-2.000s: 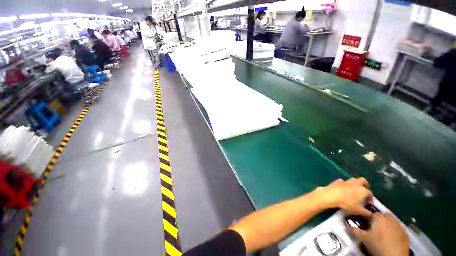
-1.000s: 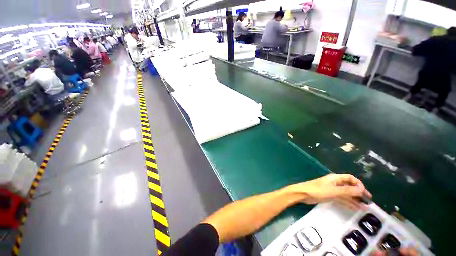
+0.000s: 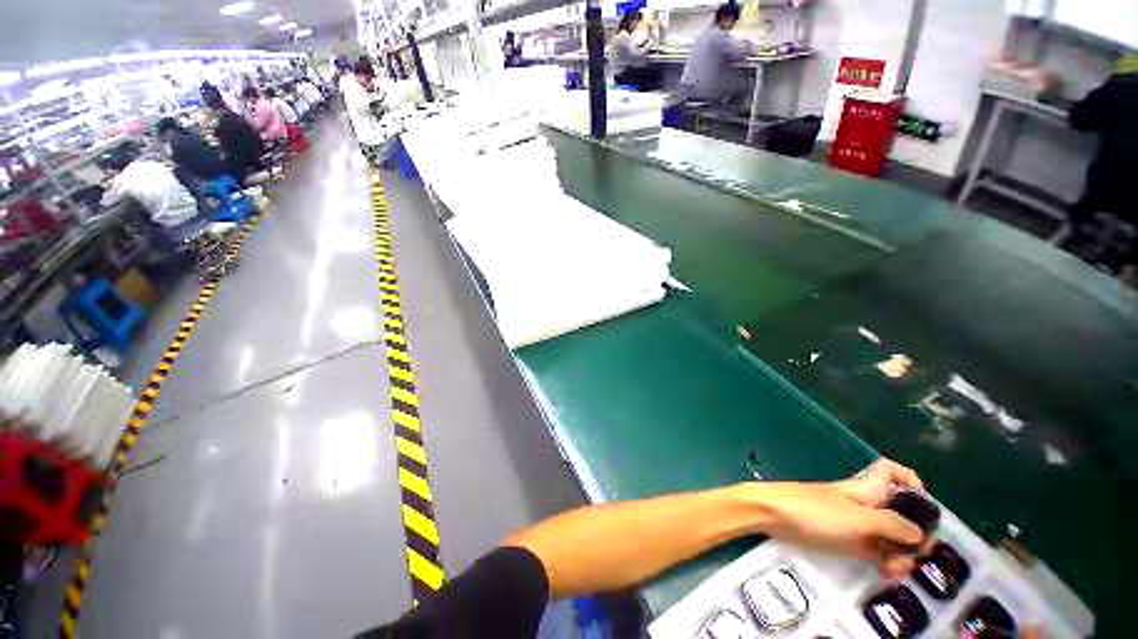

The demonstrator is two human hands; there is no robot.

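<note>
A white foam tray (image 3: 861,577) lies at the bottom right, cut off by the picture's edge. Several black glossy watch heads (image 3: 896,613) sit in its right-hand pockets. Clear or whitish outlined pockets (image 3: 775,597) show on its left. My left hand (image 3: 855,509) is over the tray's far edge, its fingers closed on a dark watch head (image 3: 915,507). Only a blurred sliver of my right hand (image 3: 1031,633) shows at the bottom right edge; what it does is hidden.
A thick white stack of sheets (image 3: 568,268) lies on the green bench (image 3: 649,406). Small white and tan scraps (image 3: 894,366) lie beyond the tray. A grey aisle with yellow-and-black tape (image 3: 402,399) runs at the left. Seated people work on both sides.
My left hand has come a little nearer over the tray's far corner, with a watch head now visible in its fingers. My right hand has drawn down and right, mostly out of view.
</note>
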